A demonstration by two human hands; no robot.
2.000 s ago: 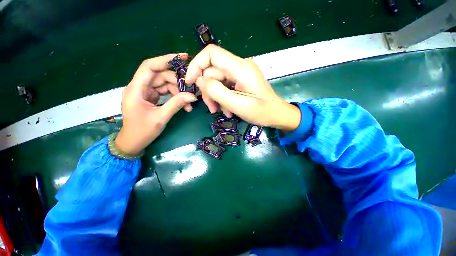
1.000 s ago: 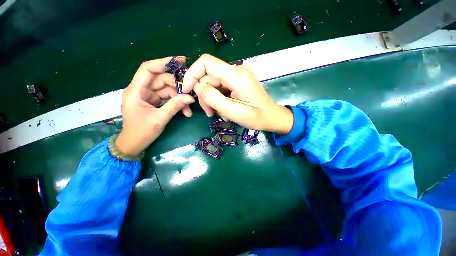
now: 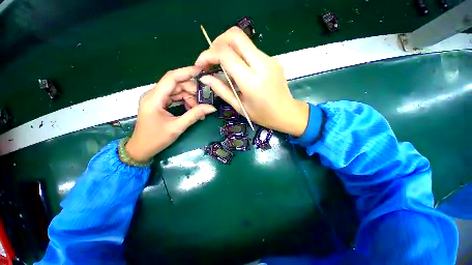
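Observation:
My left hand (image 3: 165, 111) holds a small dark rectangular unit (image 3: 205, 93) with a paler centre between thumb and fingers. My right hand (image 3: 251, 77) holds a thin pale bamboo stick (image 3: 227, 80) that slants across its fingers. The right thumb and a fingertip are at the top end of the unit, partly hiding it. Just below the hands, several similar units (image 3: 236, 143) lie in a cluster on the glossy green table (image 3: 233, 207). One unit (image 3: 263, 138) with a bright reflection lies at the cluster's right.
A white edge rail (image 3: 347, 56) curves between table and dark green belt (image 3: 129, 41). Units are spaced on the belt, one (image 3: 329, 21) at upper right and one (image 3: 49, 88) at left. A grey metal post (image 3: 440, 27) stands at right. A black object (image 3: 33, 215) and red bin (image 3: 6, 243) are at lower left.
The belt units have shifted right. The stick has swung from lying along my right hand to slanting up past its fingers. The held unit has moved right and now shows its pale centre.

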